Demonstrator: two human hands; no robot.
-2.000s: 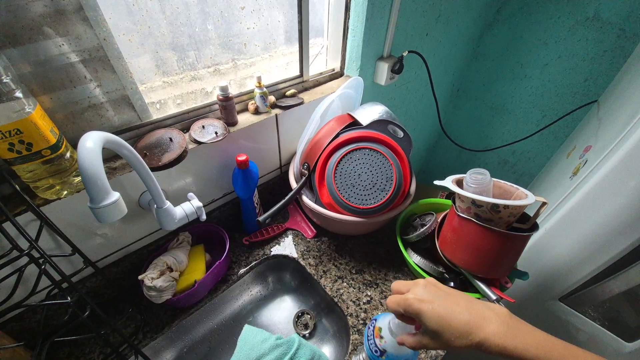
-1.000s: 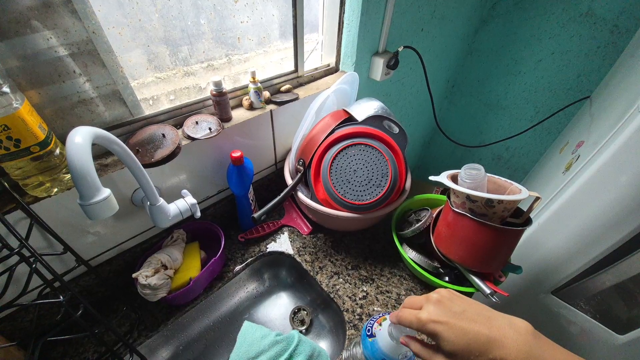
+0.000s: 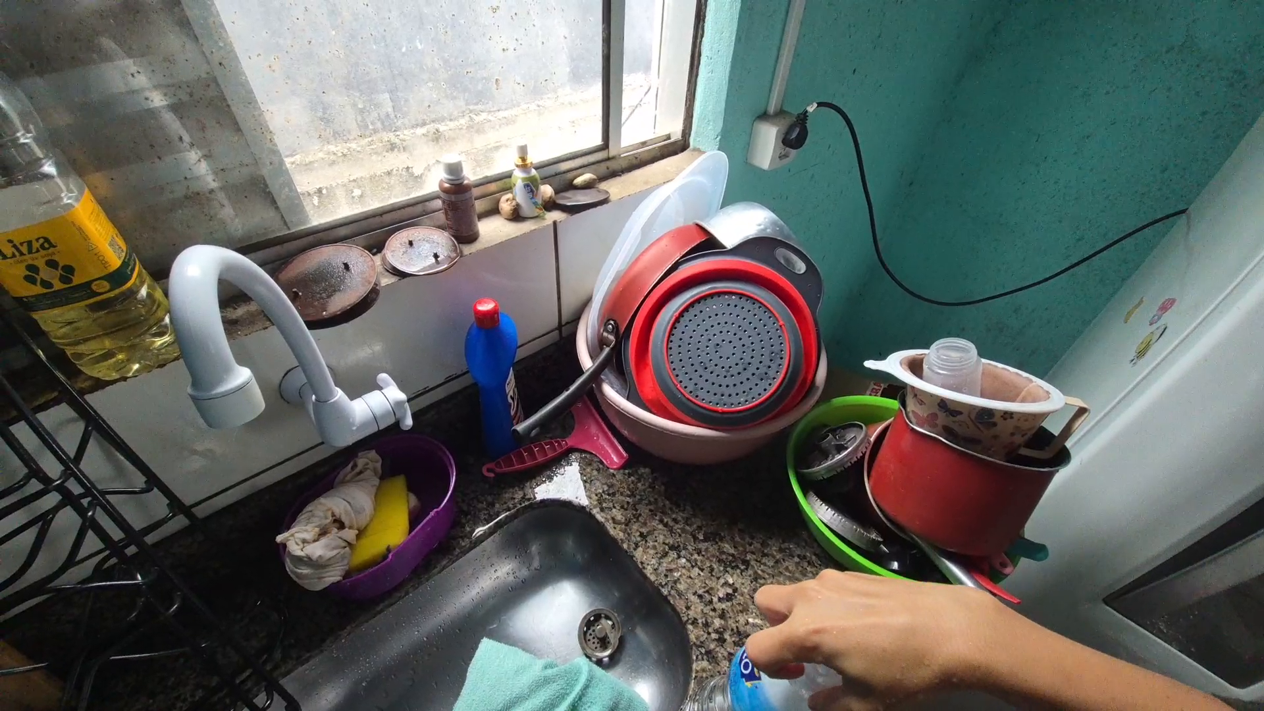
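At the bottom right, my right hand (image 3: 859, 632) has its fingers closed around the top of a clear plastic bottle (image 3: 746, 681) with a blue label. That bottle is at the sink's right edge, and its lower part is cut off by the frame. My left hand is out of the picture. A teal cloth (image 3: 538, 681) lies over the front of the dark sink (image 3: 494, 592), left of the bottle. Behind the cloth, the metal drain strainer (image 3: 599, 633) shows in the basin.
A white faucet (image 3: 222, 336) arches at the left, above a purple bowl (image 3: 434, 533) with a sponge. A blue bottle (image 3: 494, 375), a pink basin (image 3: 671, 434) with a colander and a green basin (image 3: 795, 464) with a red pot (image 3: 958, 484) line the back.
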